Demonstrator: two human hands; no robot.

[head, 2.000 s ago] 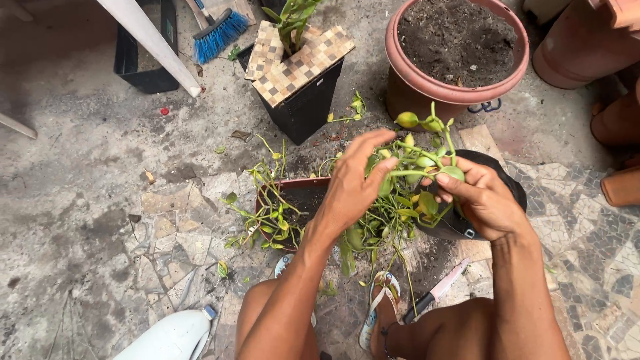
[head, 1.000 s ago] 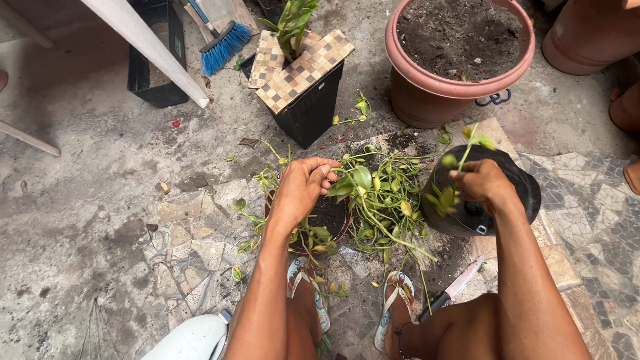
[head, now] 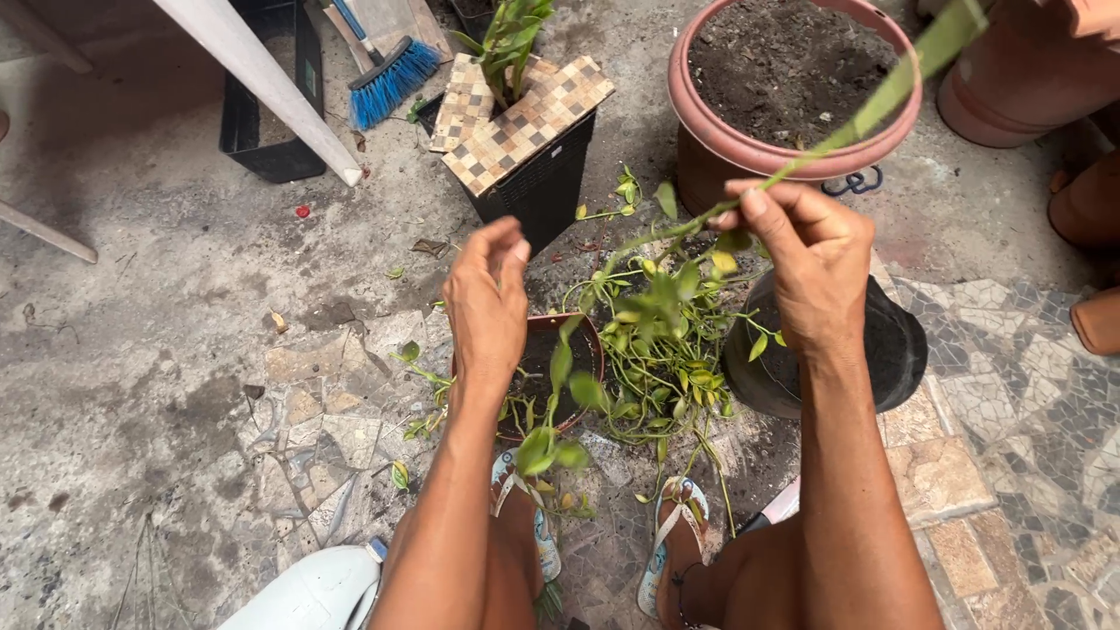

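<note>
Pinched between thumb and fingers of my right hand is a long green leafy vine stem; its blurred upper end rises over the large pot, and its leaves trail down to the left. My left hand hovers over the left edge of a reddish-brown pot with dark soil, holding nothing, thumb and fingers apart. A tangled heap of green and yellowing vine cuttings lies on the ground right of that pot. Beside the heap, under my right forearm, stands a black plastic pot, its contents partly hidden.
A large terracotta-coloured pot of soil stands behind. Left of it are a black planter topped with mosaic tile pieces, a blue-bristled broom and a black trough. A knife and a white plastic container lie near my legs.
My right hand has moved up and left from above the black pot, now with a longer stem. The leafy stem at my left hand a second ago is no longer in its fingers.
</note>
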